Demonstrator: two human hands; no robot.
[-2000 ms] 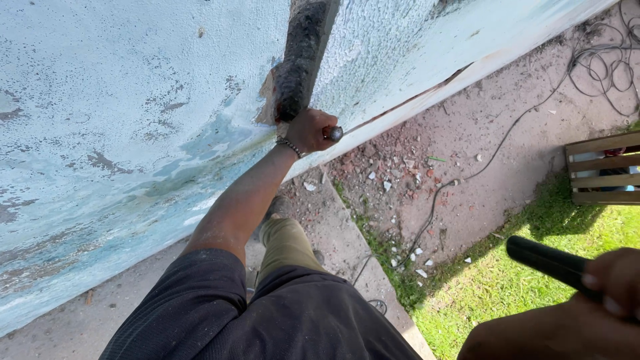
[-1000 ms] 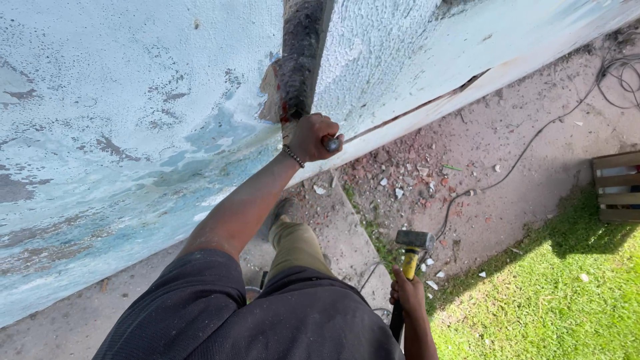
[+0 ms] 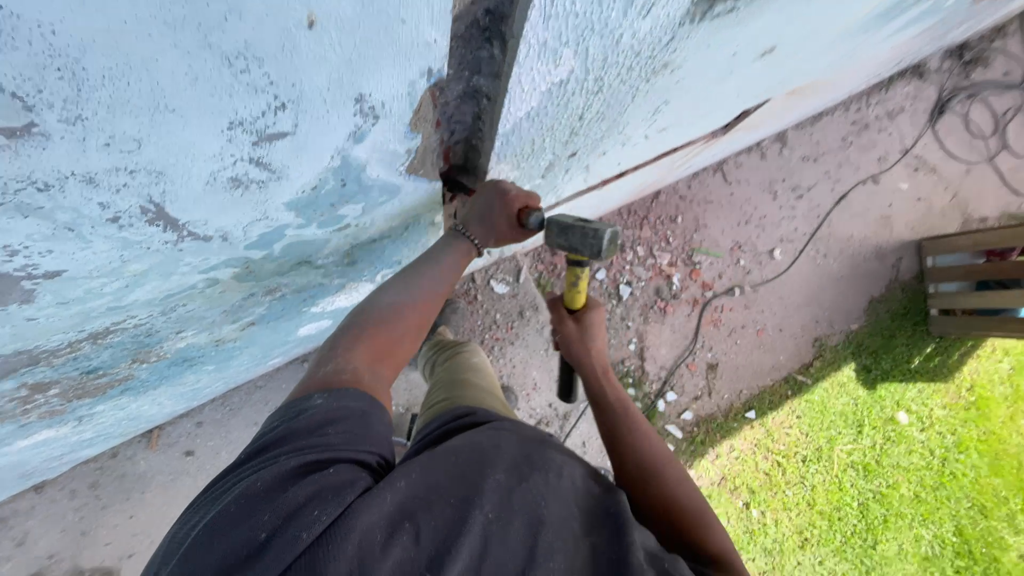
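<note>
My left hand (image 3: 498, 214) is closed around a chisel, whose struck end (image 3: 530, 218) sticks out of the fist; its tip is hidden toward the wall. My right hand (image 3: 579, 330) grips a club hammer by its yellow and black handle. The steel hammer head (image 3: 582, 237) is right beside the chisel's end; whether they touch I cannot tell. Just above my left hand, a dark vertical channel (image 3: 478, 88) is cut in the painted blue wall (image 3: 200, 160), with broken plaster (image 3: 424, 132) along its left edge.
Rubble (image 3: 640, 272) of red and white bits lies on the concrete (image 3: 784, 192) at the wall's foot. A cable (image 3: 828, 212) runs across it to coils at the upper right. A wooden slatted crate (image 3: 972, 300) stands by the grass (image 3: 880, 448). A cracked groove (image 3: 664, 156) runs low along the wall.
My right hand has swung the hammer from the far lower right in toward the chisel. My left hand has stayed at the foot of the channel.
</note>
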